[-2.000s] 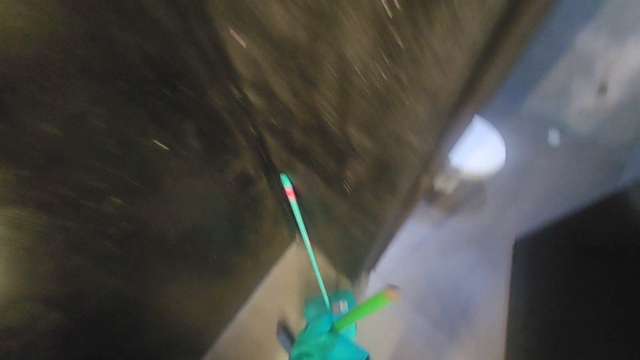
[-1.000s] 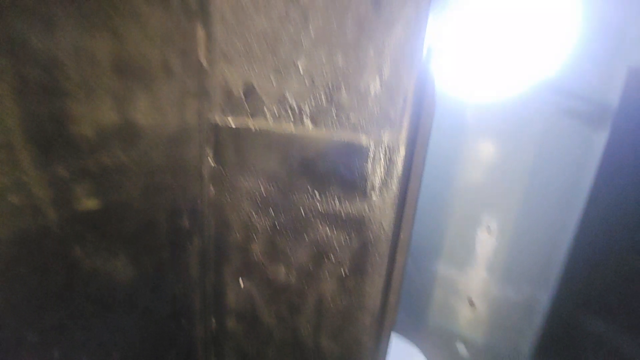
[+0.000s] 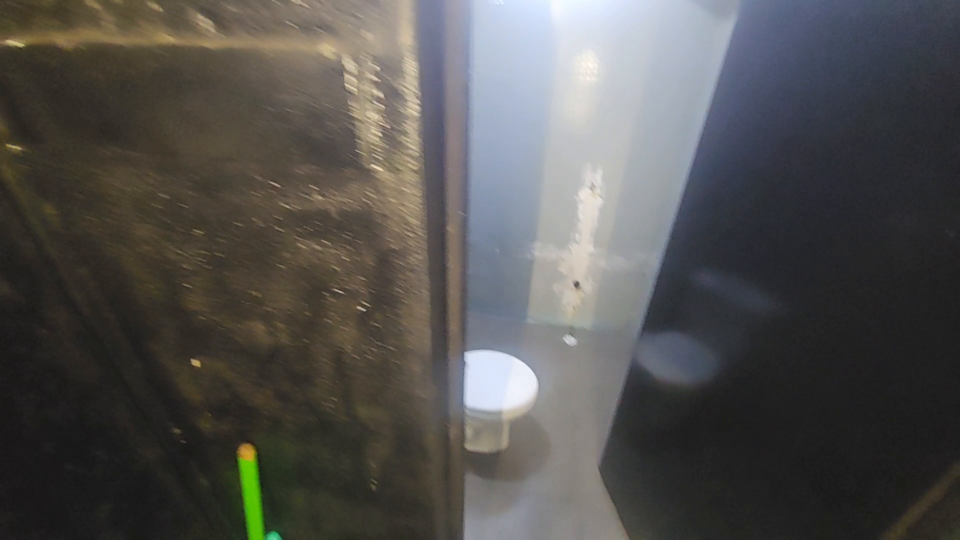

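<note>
Neither of my hands can be made out in the head view. A bright green stick or handle with an orange-brown end [image 3: 251, 491] rises from the bottom edge, left of centre. Just right of its base a small bit of teal [image 3: 274, 535] shows, too little to tell whether it is a glove. Whatever holds the stick lies below the frame. Behind the stick stands a dark, rough panel [image 3: 300, 262] with bright specks and streaks.
A dark upright edge [image 3: 444, 270] borders the panel. Beyond it a white toilet with its lid down [image 3: 499, 382] stands on a grey floor [image 3: 551, 480]. The pale blue wall [image 3: 502, 187] has rough white patches [image 3: 583, 232]. A large dark panel [image 3: 810, 262] fills the right side.
The view has swung strongly. A teal-gloved hand with a green stick and a thin teal rod showed at the bottom two seconds ago; now only the green stick and a teal bit show.
</note>
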